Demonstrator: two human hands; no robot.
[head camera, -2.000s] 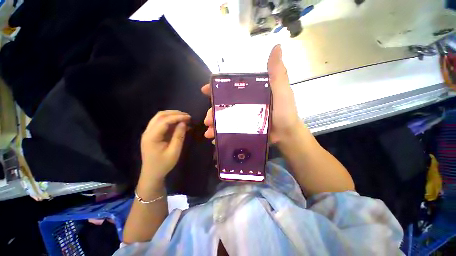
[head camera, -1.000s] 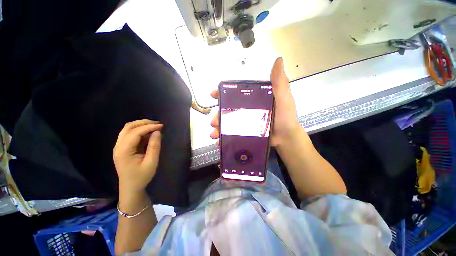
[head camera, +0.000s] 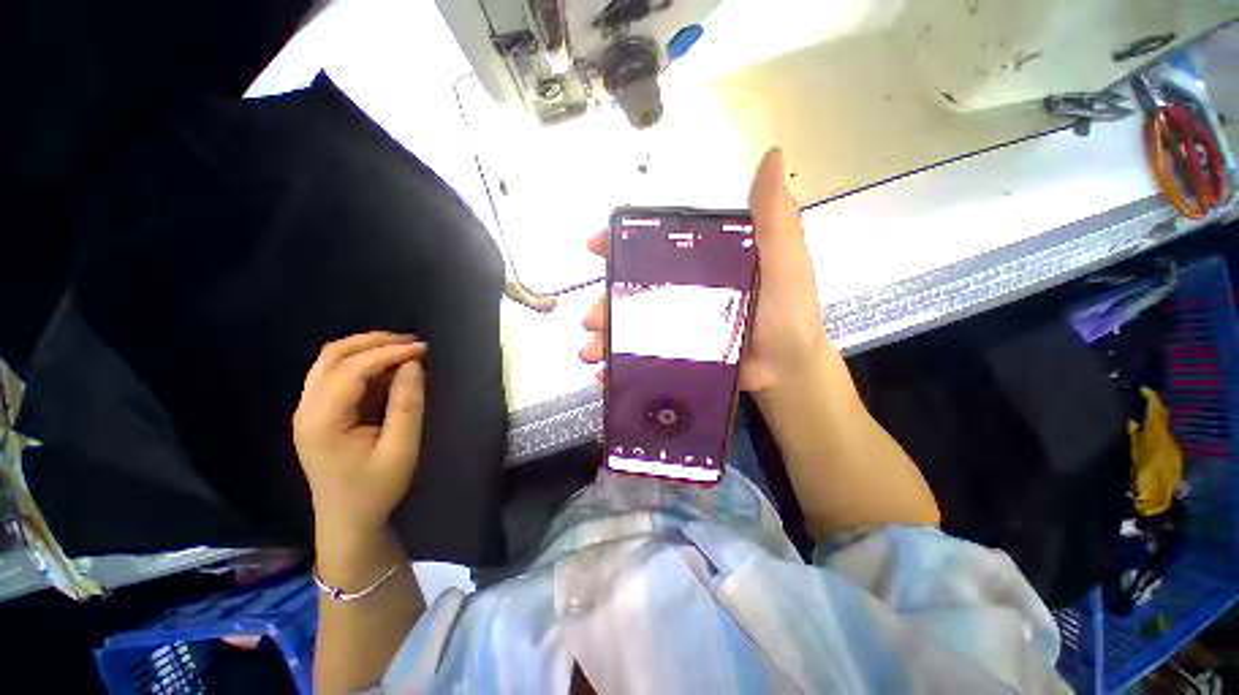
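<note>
A smartphone (head camera: 677, 346) with a lit screen is held upright in my right hand (head camera: 788, 306), above the front edge of the sewing table. My right thumb lies along its right side and fingertips show at its left side. My left hand (head camera: 364, 435) rests over the large black cloth (head camera: 272, 258) with its fingers loosely curled. The thumb and index finger are apart; I see nothing clearly held between them. The cloth is heaped on the left of the table and hangs over its front edge.
The sewing machine (head camera: 544, 68) stands at the top, its metal parts above the needle plate. Orange and red scissors (head camera: 1185, 156) lie at the table's right end. A blue basket (head camera: 1202, 516) with yellow and purple cloth is at right; another blue basket (head camera: 204, 645) is at lower left.
My left hand has moved left from beside the phone. The phone stays in my right hand. The view has shifted, so more of the needle plate and the scissors show.
</note>
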